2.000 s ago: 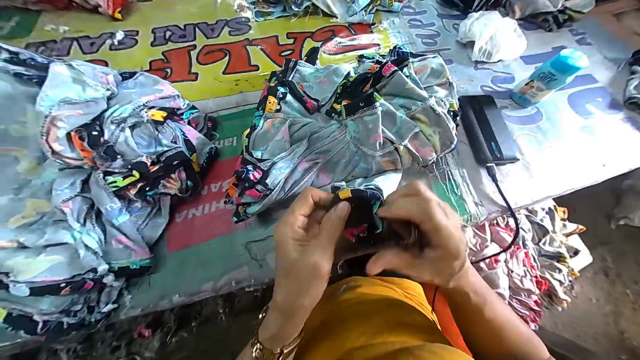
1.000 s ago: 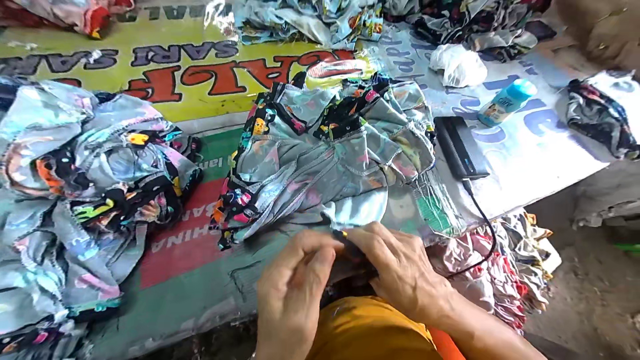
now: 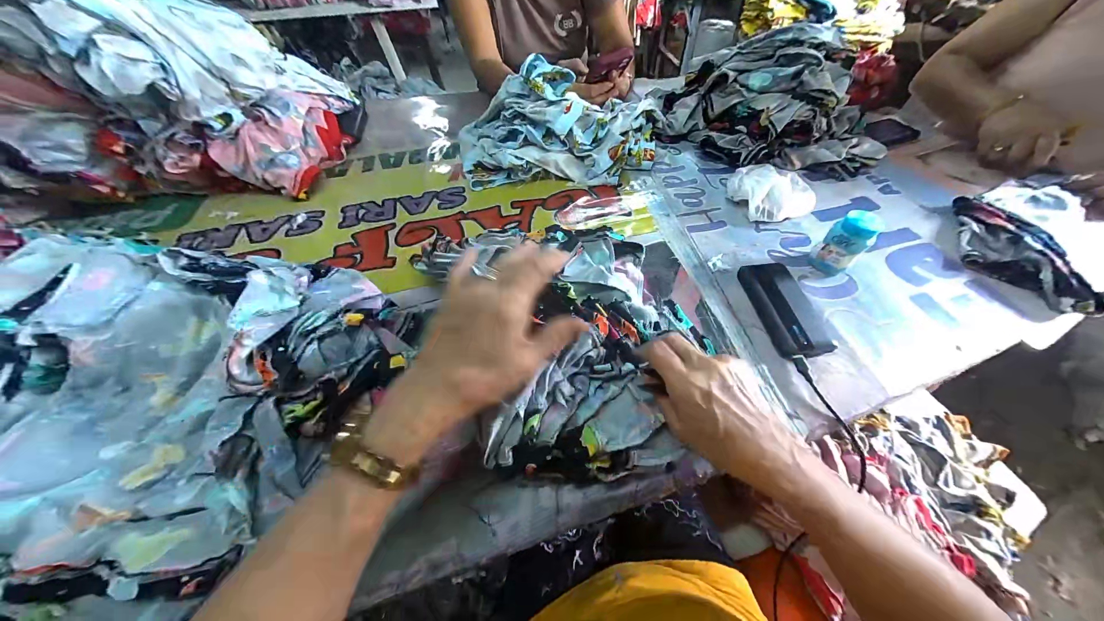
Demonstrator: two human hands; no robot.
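A bunched grey patterned fabric piece with dark printed trim (image 3: 595, 397) lies on the table in front of me. My left hand (image 3: 496, 328), blurred, is spread over its left side with the fingers apart, and a gold-coloured watch is on that wrist. At the cloth's right edge, my right hand (image 3: 703, 392) has its fingertips on the dark trim; whether they pinch it is not clear. To the left lies a large heap of similar grey patterned cloth (image 3: 155, 388).
Beyond are a light-blue cloth pile (image 3: 561, 129), a dark grey cloth pile (image 3: 759, 103), a white plastic bag (image 3: 770, 193), a blue bottle (image 3: 845, 241) and a black power bank (image 3: 785, 309) with a cable. One person holds a phone across the table; another person's arm is at right.
My hands have moved from the table's near edge out over the grey cloth, and my left hand has spread. The cloth is now more bunched. The view has tilted up.
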